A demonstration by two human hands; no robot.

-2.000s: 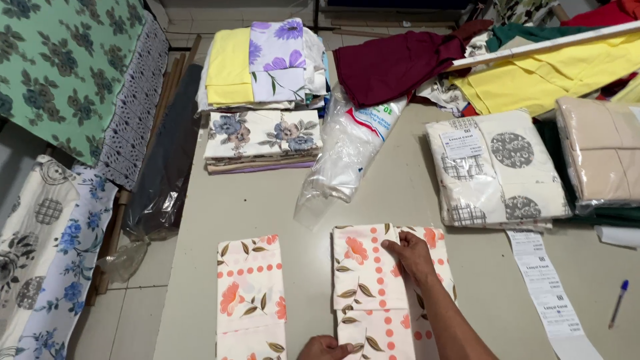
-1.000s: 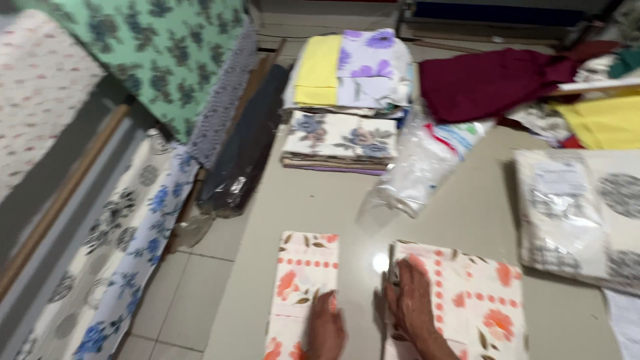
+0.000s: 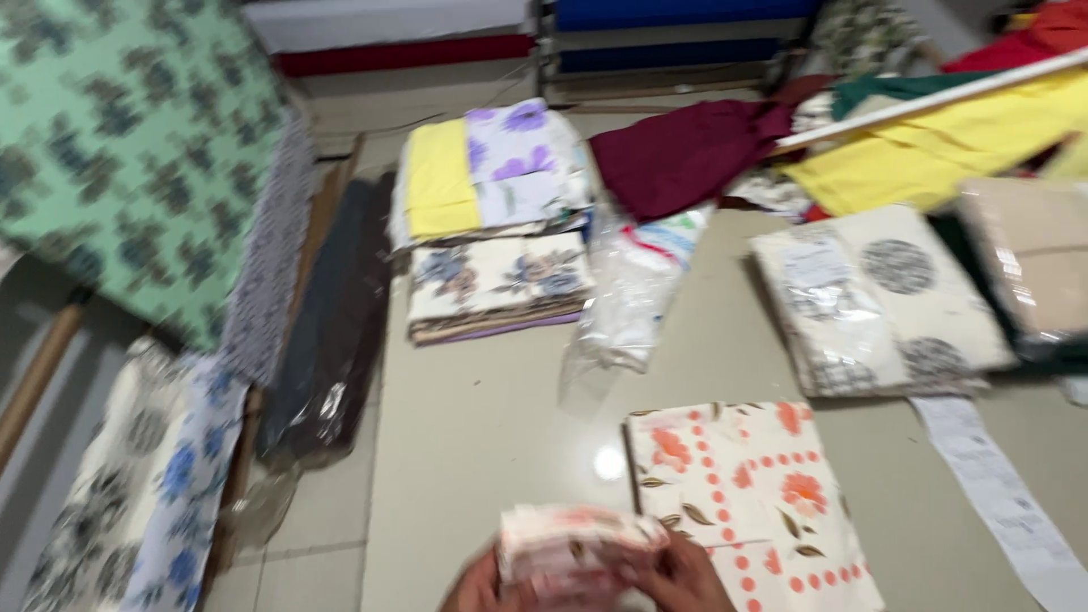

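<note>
My left hand and my right hand hold a small folded floral cloth between them at the bottom centre, blurred by motion. Just right of it, a larger folded cloth with coral flowers and dots lies flat on the table, its lower part cut off by the frame edge. My right hand is over its lower left part. The lower parts of both hands are out of frame.
A stack of folded fabrics and a clear plastic bag lie farther back. Maroon cloth, yellow cloth, a bagged circle-patterned fabric and a printed label strip are at right. Fabric rolls stand left of the table.
The narrow folded floral cloth that lay left of the larger one is gone from that spot; a small folded floral cloth is now in both hands. My right hand has left the larger cloth's top.
</note>
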